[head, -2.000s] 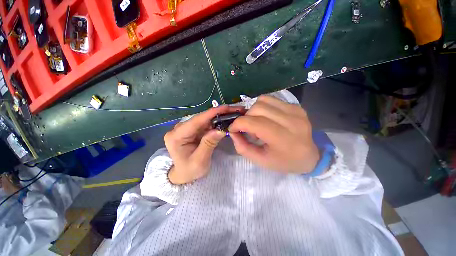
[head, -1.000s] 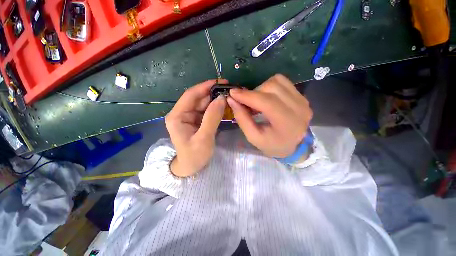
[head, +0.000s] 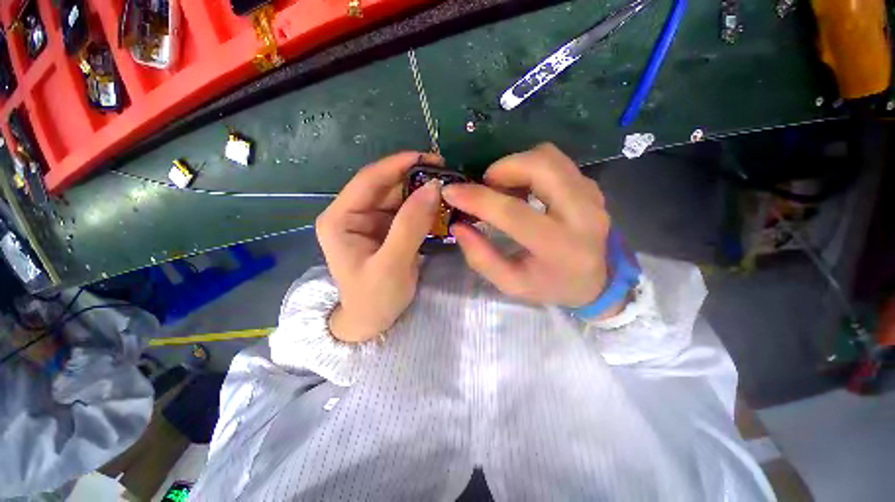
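A small black watch case [head: 420, 177] with an orange flex cable [head: 439, 222] is held at the bench's front edge. My left hand [head: 375, 245] grips it from the left, its thumb on the open face. My right hand [head: 540, 225], with a blue band at the wrist, touches the case from the right with its index finger and thumb. The fingers cover much of the case, so its inner parts are mostly hidden.
A red foam tray [head: 123, 125] holding watch parts is at the back left. Two small battery cells [head: 237, 149] lie before it. Tweezers [head: 559, 67], a blue rod [head: 655, 65] and an orange tool handle [head: 852, 47] lie right. A person's pale sleeve [head: 74, 412] shows lower left.
The case has turned from edge-on, so its open face and orange flex now show. My right fingers have shifted over it. The view has moved slightly.
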